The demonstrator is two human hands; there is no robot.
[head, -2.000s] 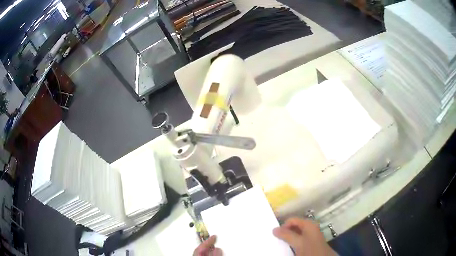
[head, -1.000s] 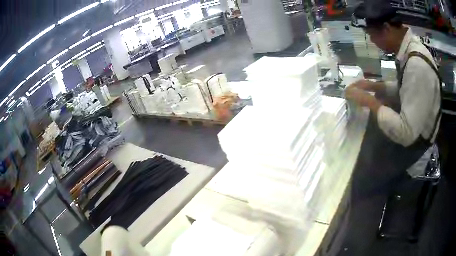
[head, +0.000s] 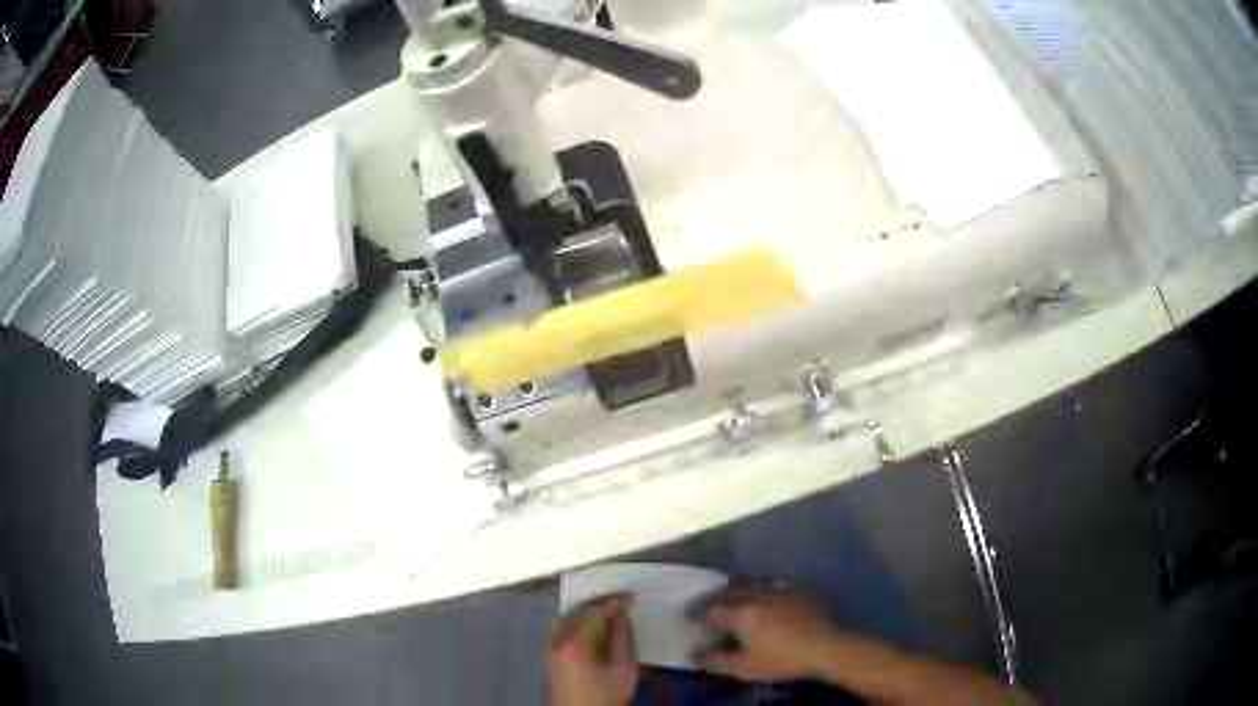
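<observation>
A white sheet [head: 665, 615] is below the table's front edge, near the wearer's lap. My left hand [head: 593, 654] holds its left side. My right hand [head: 775, 637] holds its right side, fingers partly hidden against it. The cream machine [head: 883, 306] stands above them on the table. A yellow strip [head: 628, 320] crosses its front, and its metal working head [head: 517, 269] shows no sheet in it. A grey lever [head: 600, 53] angles from the upright post.
White sheets [head: 917, 111] lie on the machine cover. Tall white stacks stand at left [head: 104, 248] and right [head: 1173, 124], with a lower stack [head: 287, 228] beside the left one. A black strip [head: 311, 324] and a yellow-brown-handled screwdriver [head: 224, 531] lie at left. A metal bar [head: 977, 552] shows below the table edge.
The view swung up to another worker and stacks, then back down to the machine. The hands have moved from the machine's feed area to below the table edge, holding a sheet.
</observation>
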